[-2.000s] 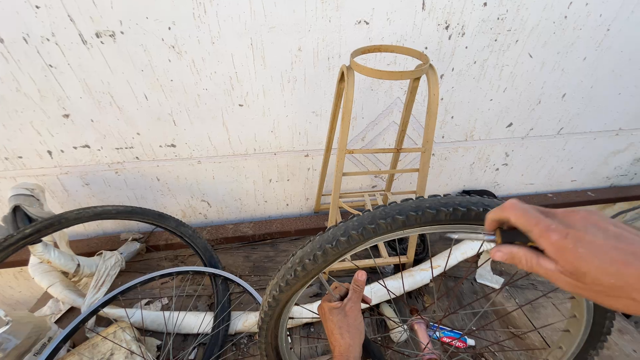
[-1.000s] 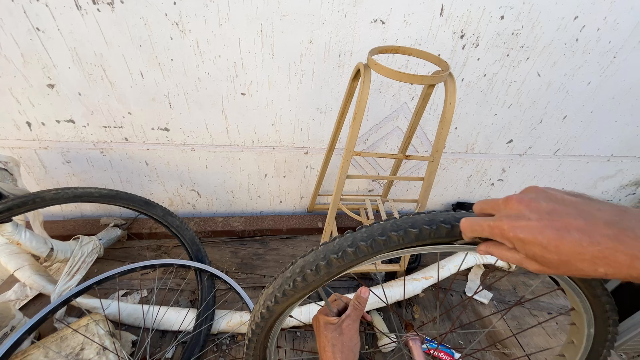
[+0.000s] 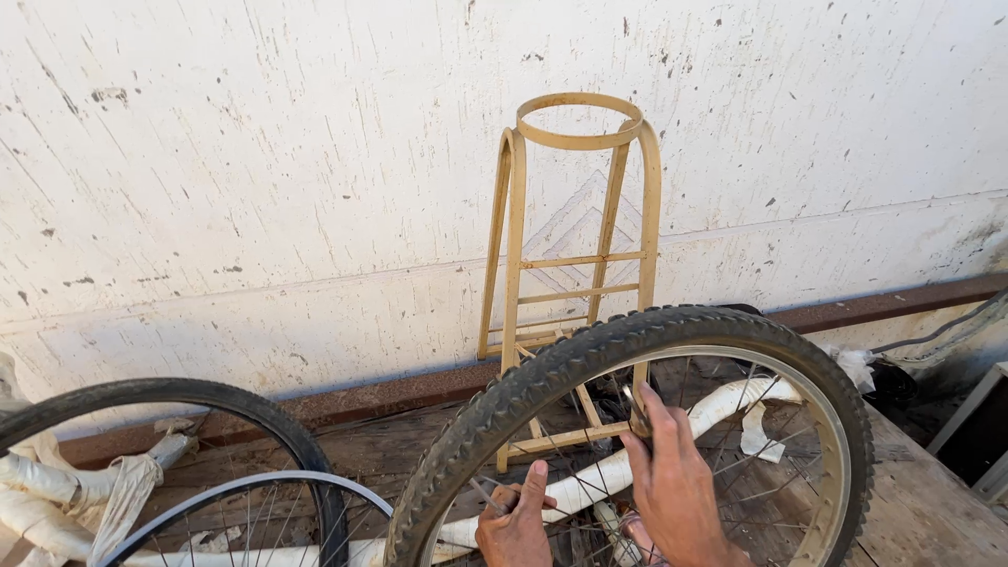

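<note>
A bicycle wheel with a knobby black tyre [image 3: 543,370] stands upright in front of me, its silver rim and thin spokes showing. My left hand [image 3: 516,520] is closed around a slim metal tool [image 3: 482,494] by the lower left inner side of the rim; the fingers hide most of the tool. My right hand [image 3: 681,484] is inside the wheel's upper part, near the spokes, with its fingers around a small tool [image 3: 639,417] whose metal end points up toward the rim. The tool's exact kind cannot be told.
Behind the wheel stands a tan metal stand [image 3: 579,143] with a ring top, near a stained white wall [image 3: 236,197]. A second tyre [image 3: 197,390] and a bare rim [image 3: 260,479] lie left. A white-wrapped tube [image 3: 587,488] crosses the wooden surface [image 3: 906,488] behind the spokes.
My right hand has moved from the tyre's upper right down and left, inside the wheel. My left hand has stayed by the lower left rim.
</note>
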